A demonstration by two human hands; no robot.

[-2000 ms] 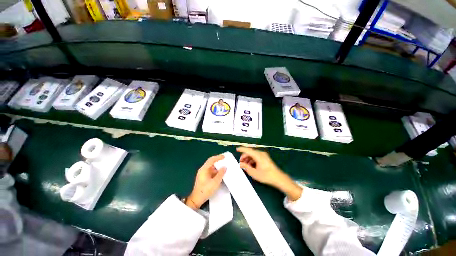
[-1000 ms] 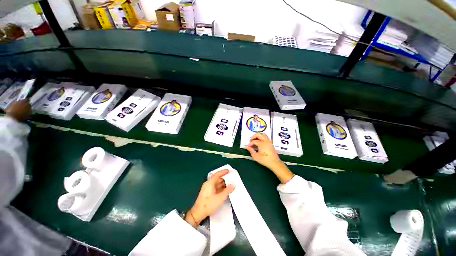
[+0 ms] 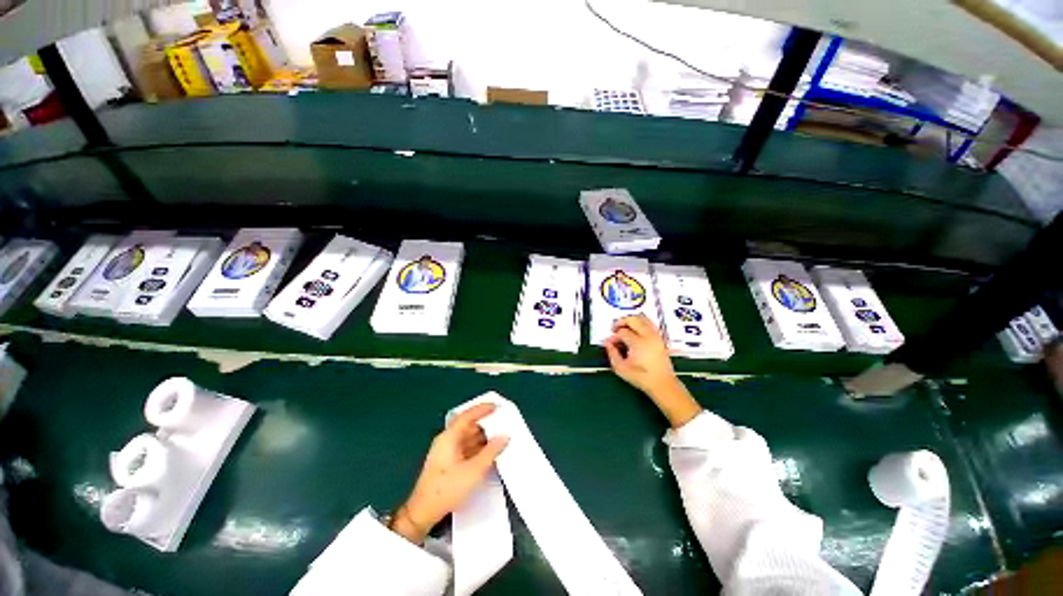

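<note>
My left hand (image 3: 449,468) holds the white label strip (image 3: 546,501), which folds over its fingers and hangs down on both sides. My right hand (image 3: 640,359) is at the near end of a flat white product box (image 3: 621,291) with a round blue-and-yellow logo. Its fingertips are close together over the box's lower edge; a sticker between them cannot be made out. Two boxes with dark icons, a left one (image 3: 548,305) and a right one (image 3: 692,312), lie on either side of that box.
More boxes (image 3: 420,288) lie on the green conveyor to both sides. One box (image 3: 619,220) lies askew on the ledge behind. Three small rolls (image 3: 141,461) sit on a white box at left. The label roll (image 3: 909,479) stands at right. A black post (image 3: 985,297) rises at right.
My right hand has moved from the strip by my left hand to the logo box. The conveyor boxes have shifted right relative to the ledge box. Another person's hand at left has left the picture.
</note>
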